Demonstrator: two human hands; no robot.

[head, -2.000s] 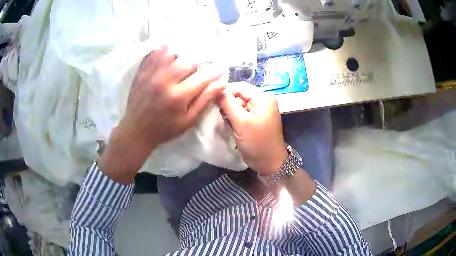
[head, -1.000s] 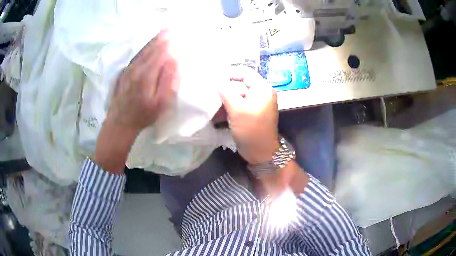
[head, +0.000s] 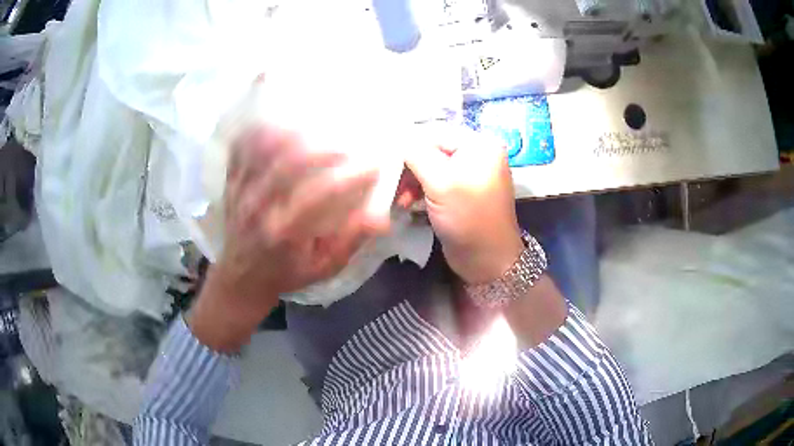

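Note:
White fabric (head: 104, 165) lies over the left of the machine table and hangs towards my lap. Lamp glare washes it out near the sewing area. My left hand (head: 292, 205) is blurred, palm down on the cloth, with its fingers pointing right; whether it grips is unclear. My right hand (head: 466, 196), with a metal watch on the wrist, pinches the fabric edge just below and left of the blue plate (head: 522, 131). The needle and presser foot are hidden in glare.
The white machine body (head: 514, 57) stands at the top centre with a grey-blue bar (head: 397, 22). The cream table (head: 696, 131) has a dark round hole. More white cloth (head: 696, 305) lies below the table edge at right. A cloth heap (head: 87, 348) is at lower left.
From one second ago, my left hand has moved right and down, nearer my right hand. My right hand still pinches the cloth, slightly further right. The whole view has shifted a little.

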